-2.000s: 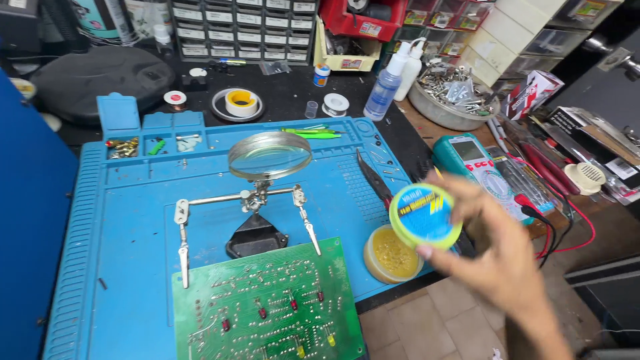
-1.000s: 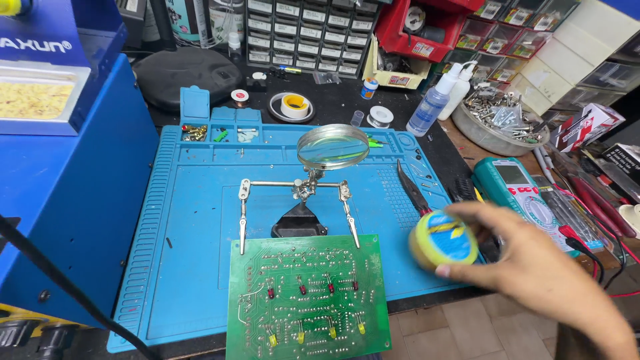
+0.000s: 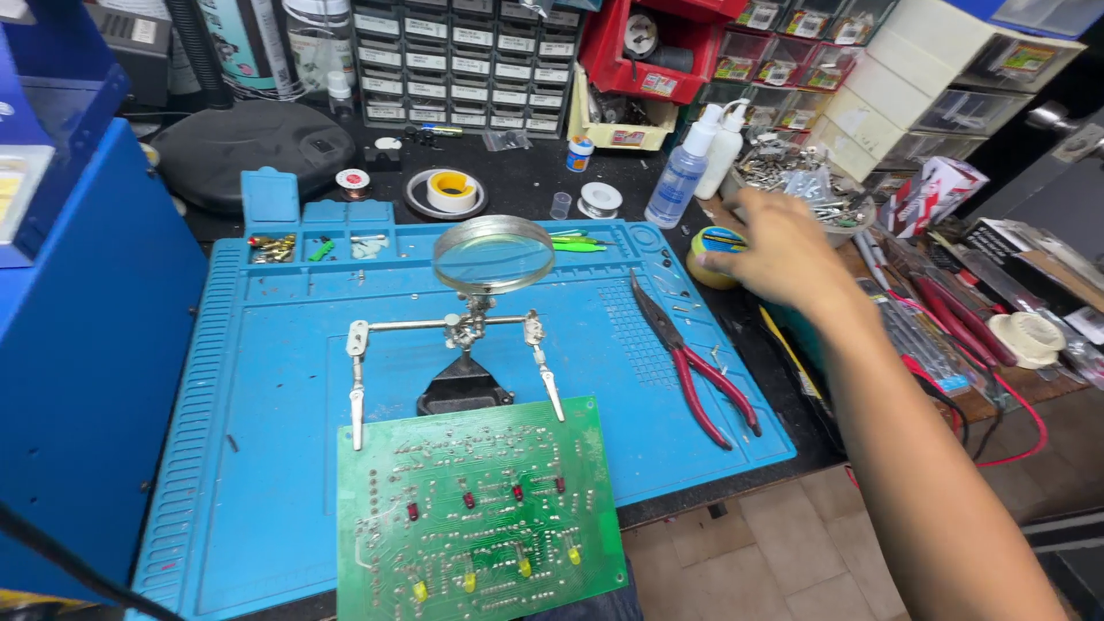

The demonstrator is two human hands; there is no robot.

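My right hand [image 3: 780, 254] has its fingers on a small round tub with a yellow rim and blue label [image 3: 714, 257], at the black bench top just beyond the mat's right edge. A green printed circuit board [image 3: 483, 526] with red and yellow LEDs is clipped in a helping-hands stand [image 3: 466, 379] by its far edge. Above the stand sits a round magnifying lens [image 3: 493, 254]. Long-nose pliers with red handles [image 3: 690, 362] lie on the blue silicone mat [image 3: 267, 388]. My left hand is not in view.
A spray bottle [image 3: 677, 177], a solder spool [image 3: 599, 200] and a tape roll [image 3: 452, 191] stand behind the mat. A metal bowl of screws [image 3: 802, 185] is beyond my right hand. A blue machine housing [image 3: 95, 362] rises at left; red test leads [image 3: 1031, 431] hang at right.
My right hand has carried the tub away from me, from beside the board to the bench by the mat's far right corner. Two seconds ago its lid was off; one second ago it was on.
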